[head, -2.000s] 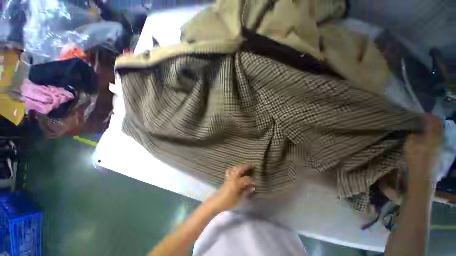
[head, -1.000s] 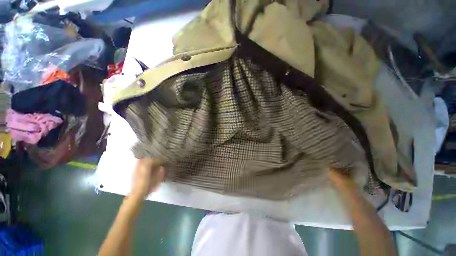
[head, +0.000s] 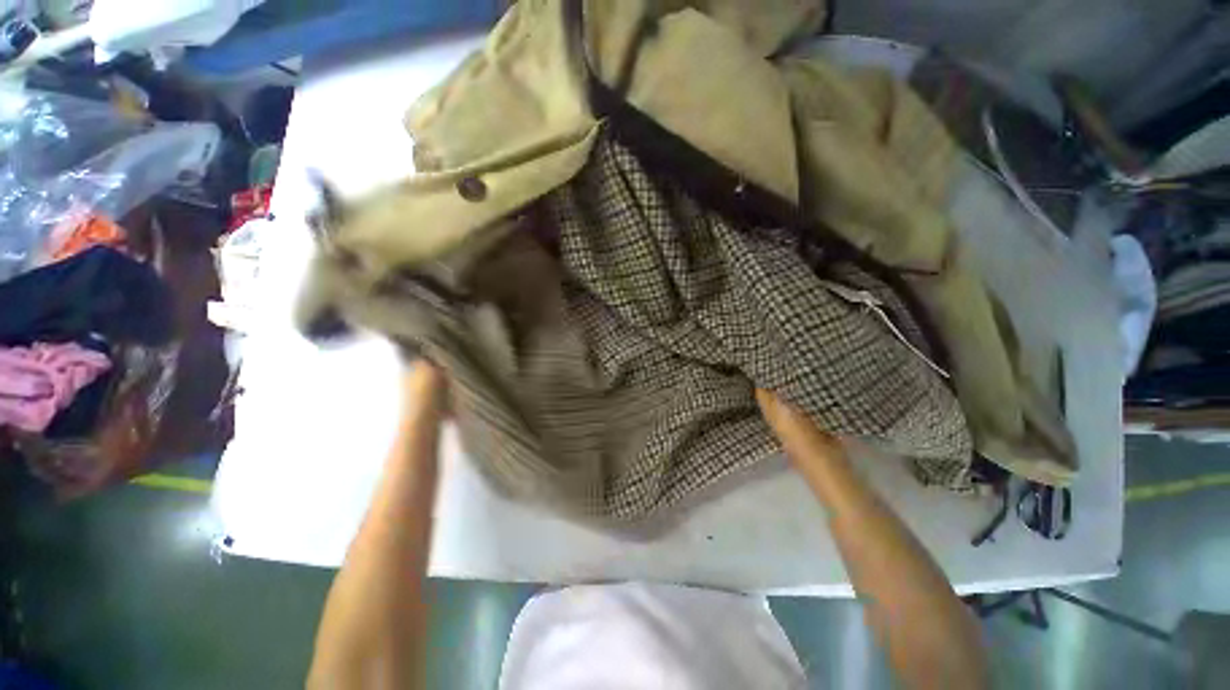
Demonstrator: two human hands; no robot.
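Note:
The brown checked cloth (head: 675, 364) lies in folds over the table's middle. The tan coat (head: 715, 81) is heaped beyond it, with a dark band (head: 701, 169) between them. A tan edge with a dark button (head: 471, 189) runs to the left, its end blurred. My left hand (head: 426, 383) is at the cloth's left part, fingers mostly hidden by the fabric. My right hand (head: 780, 409) is at the cloth's near middle, its fingers also largely hidden under or in the cloth. Dark scissor handles (head: 1043, 510) show at the table's right.
The white table (head: 337, 506) has rounded-looking edges. At left lie a pink cloth (head: 47, 382), dark clothes and clear plastic. Dark items stand beyond the table at right. A green floor (head: 162, 566) with yellow lines shows below.
The cloth's left part and buttoned tan edge have been lifted and shifted inward. My right hand has moved left and up from the right side. The cloth is more bunched, and the view has shifted.

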